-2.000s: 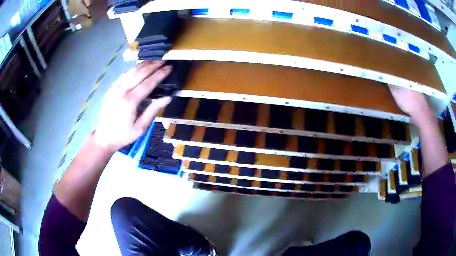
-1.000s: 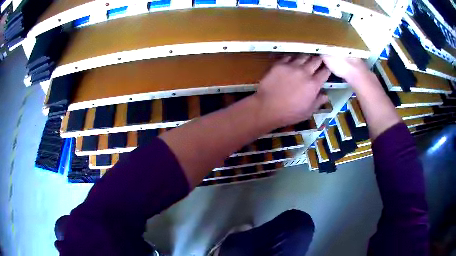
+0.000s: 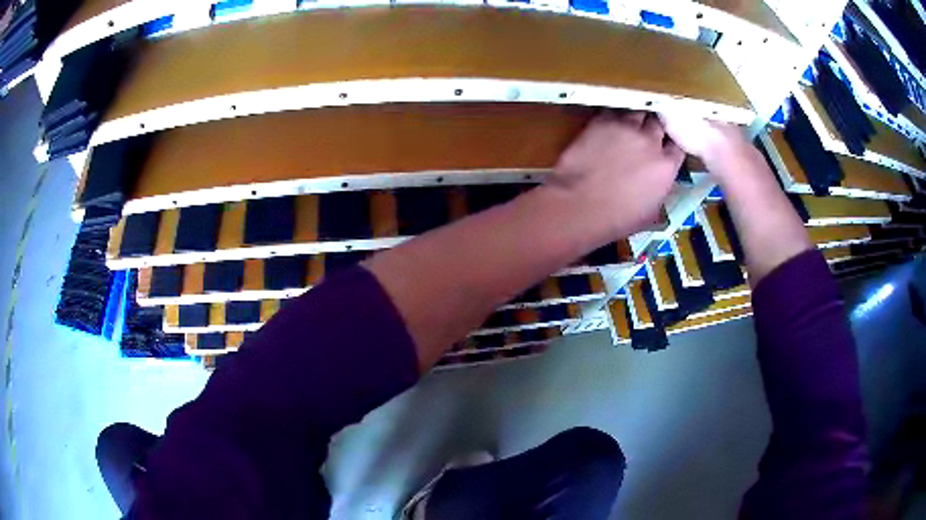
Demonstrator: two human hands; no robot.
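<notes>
My left hand (image 3: 624, 168) reaches across to the right end of an orange-brown shelf board (image 3: 355, 142). My right hand (image 3: 711, 147) is beside it, its fingers meeting the left hand's under the tier above. The fingertips are hidden, so I cannot tell whether either hand holds a piece. A little dark material shows at the hands. A stack of black pieces (image 3: 105, 171) lies at this board's left end. Single flat black pieces (image 3: 269, 218) lie spaced on the tier below.
Another black stack (image 3: 73, 107) lies at the left end of the tier above. Blue crates of black pieces (image 3: 86, 289) stand on the floor at lower left. A white upright (image 3: 772, 76) and a neighbouring rack (image 3: 812, 152) with black pieces are at right. My legs are below.
My left hand has left the black stack at the left and crossed to join my right hand at the shelf's right end. The view has swung right. In the last second the hands moved little.
</notes>
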